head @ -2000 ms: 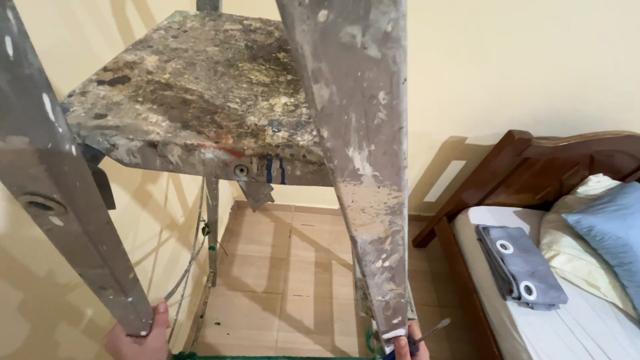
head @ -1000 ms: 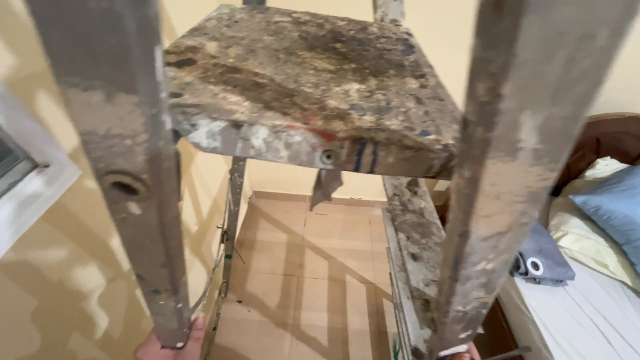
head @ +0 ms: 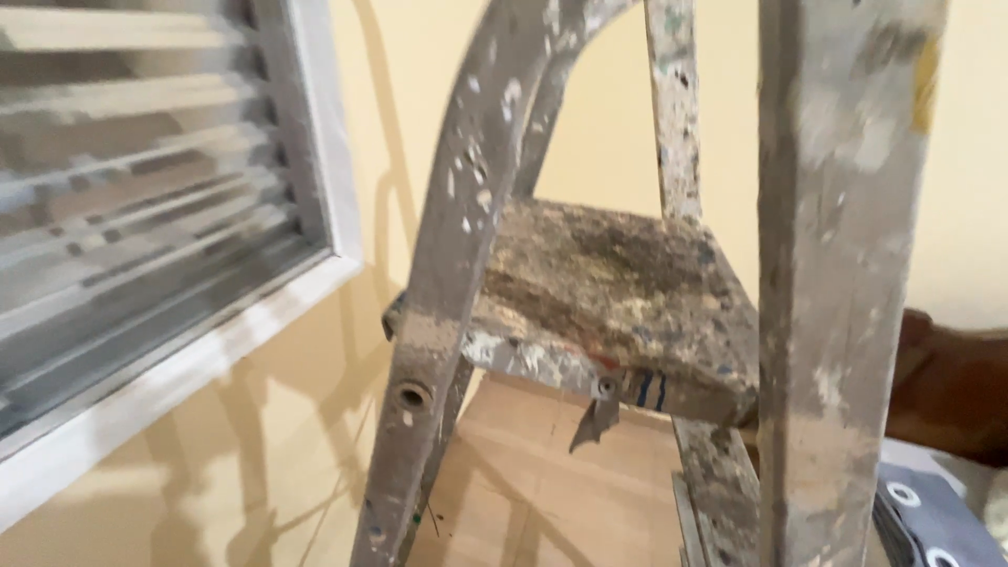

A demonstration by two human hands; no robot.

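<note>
A paint-spattered metal stepladder (head: 843,260) fills the middle and right of the view. Its platform (head: 614,283) lies between the two side rails and is crusted with old paint. The left rail (head: 449,260) curves at the top and has a round hole lower down. Beneath the platform's front edge hangs a small torn metal tab (head: 596,424). Neither of my hands shows now; the lower ends of the rails are cut off by the bottom of the frame.
A louvred window (head: 142,173) with a white frame (head: 335,157) is in the wall at left. At right are a wooden headboard (head: 953,386) and a folded grey cloth with metal eyelets (head: 933,520) on a bed. Tiled floor (head: 551,472) shows beneath the ladder.
My hands, earlier at the lower ends of the ladder's rails, are out of the frame. The view has swung up and left, bringing in the window.
</note>
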